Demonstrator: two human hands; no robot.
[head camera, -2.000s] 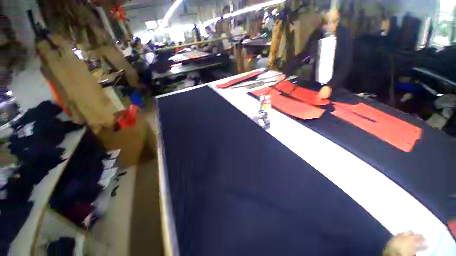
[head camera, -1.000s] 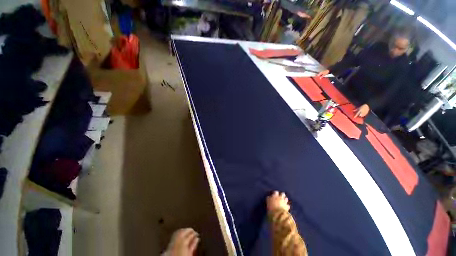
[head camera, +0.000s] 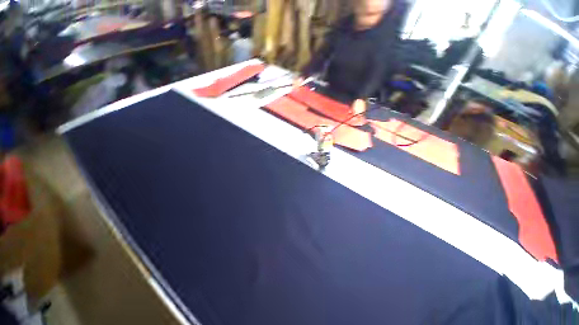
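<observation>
Dark navy fabric (head camera: 241, 216) covers the near half of the cutting table, mostly flat with faint creases near the bottom. Its left long edge runs along the near table edge. A small upright cutting machine (head camera: 322, 152) stands on the white table strip (head camera: 406, 198) beside the fabric's far edge. Neither of my hands is in the picture. The frame is blurred.
Across the table a person in black has a hand (head camera: 359, 109) at red pattern pieces (head camera: 317, 114) on a far dark cloth (head camera: 473, 200). Another red piece (head camera: 228, 81) lies at the table's far end. A cardboard box (head camera: 57, 247) stands at left.
My view has turned right. Both my hands, seen one second ago with one on the fabric and one beside the table edge, are out of the picture. The fabric's right end now shows.
</observation>
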